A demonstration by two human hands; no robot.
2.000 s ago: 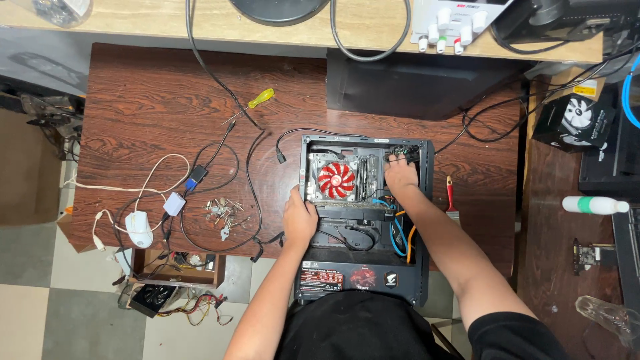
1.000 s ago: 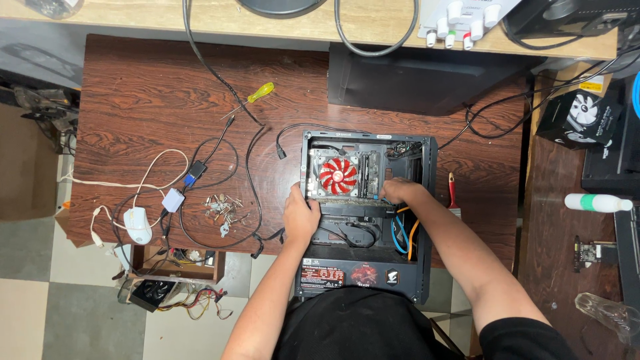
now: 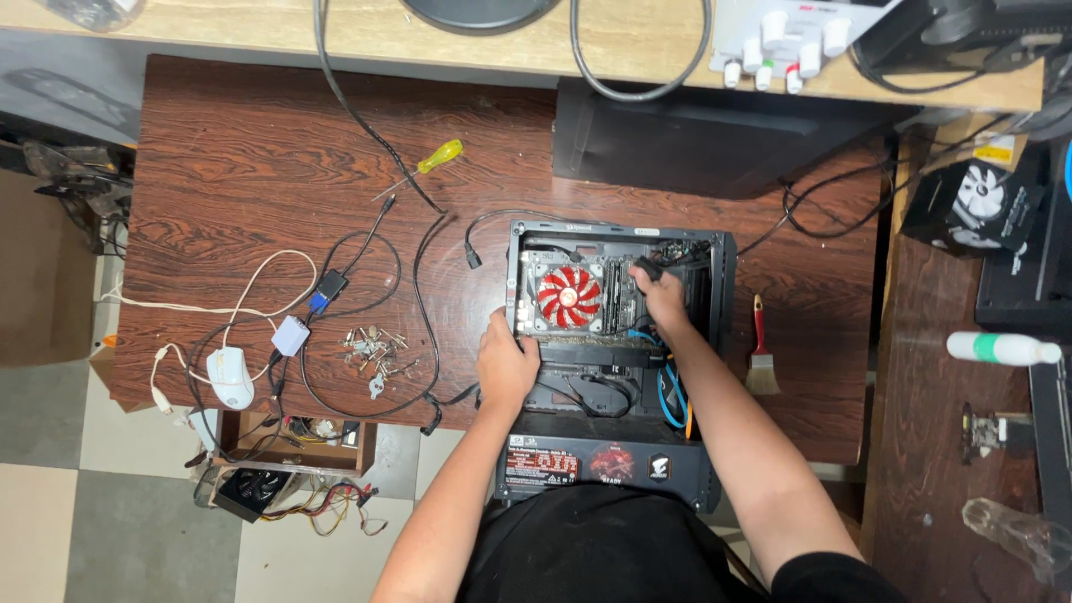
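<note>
An open black computer case (image 3: 727,335) lies on the wooden desk, its inside facing up. Within it are a red CPU cooler fan (image 3: 569,298), RAM modules (image 3: 618,293) and, lower down, a dark graphics card (image 3: 586,355). My left hand (image 3: 507,360) grips the case's left edge, thumb over the rim. Inside the case, just right of the RAM modules, my right hand (image 3: 662,297) pinches a black cable connector (image 3: 648,268). Blue cables (image 3: 668,398) and an orange cable run below that hand.
Left of the case lie loose screws (image 3: 377,356), a white mouse (image 3: 229,377), an adapter cable (image 3: 329,291) and a yellow-handled screwdriver (image 3: 440,157). A paintbrush (image 3: 760,352) lies to the right. Behind stands a dark panel (image 3: 712,138); a drawer (image 3: 293,452) sits at lower left.
My right hand has moved from the upper right of the case down and left towards the RAM modules, and a black connector now shows in its fingers. My left hand stays on the case edge.
</note>
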